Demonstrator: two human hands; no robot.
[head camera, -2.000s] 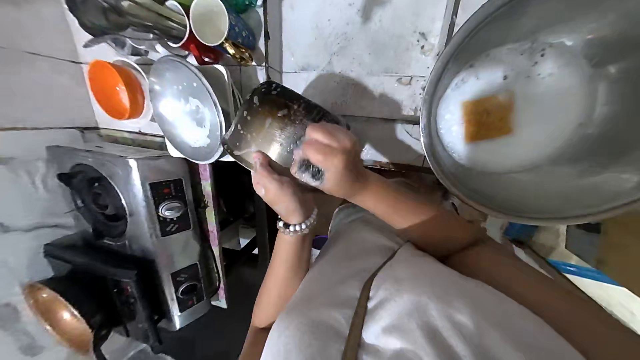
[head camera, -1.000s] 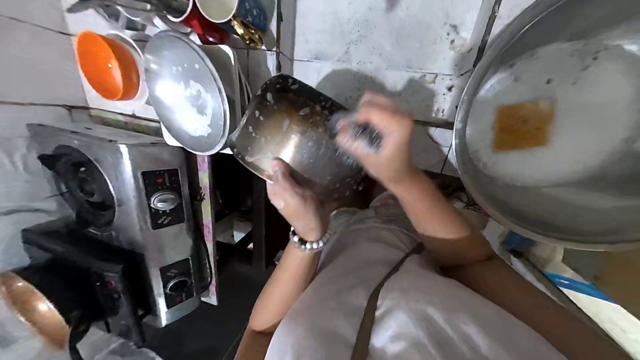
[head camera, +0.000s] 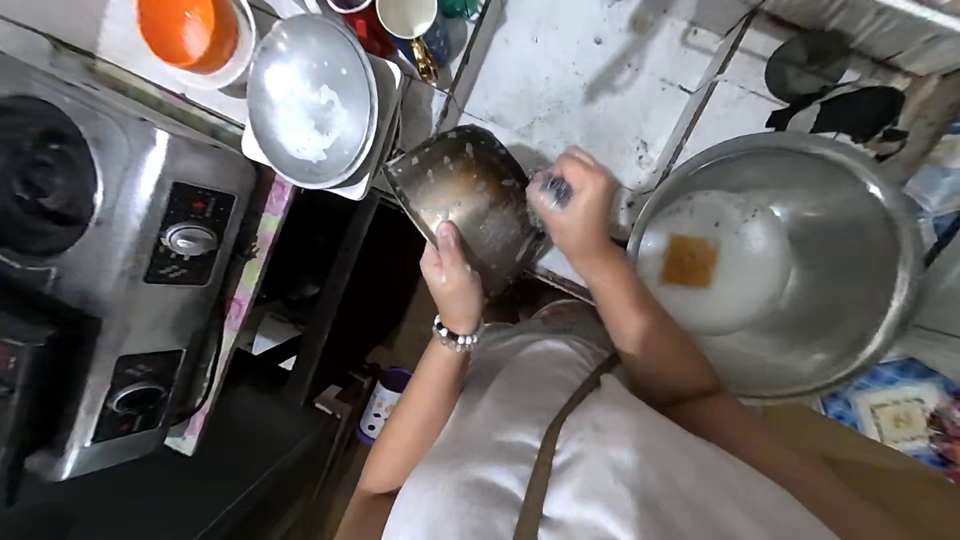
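A metal cooking pot (head camera: 480, 202), spotted with suds and darkened toward its base, is tilted on its side in front of me. My left hand (head camera: 454, 281), with a beaded bracelet at the wrist, grips the rim, thumb on the outer wall. In my right hand (head camera: 574, 199) is a wad of metal scouring wool (head camera: 556, 191), held at the blackened base end of the pot. To the right, a large metal basin (head camera: 840, 300) holds sudsy water (head camera: 739, 277) with a yellow-orange sponge (head camera: 690, 261) in it.
A two-burner gas stove (head camera: 142, 247) stands at the left. Behind it are an orange bowl (head camera: 187, 34), a soapy metal lid (head camera: 311, 101) and several mugs (head camera: 406, 16). Black lid-like objects (head camera: 806, 66) lie beyond the basin. A patterned container (head camera: 382, 401) is low beneath the counter.
My right hand with the scouring wool has moved over the pot's wall to its base end. My left hand keeps its hold on the rim. The view has shifted.
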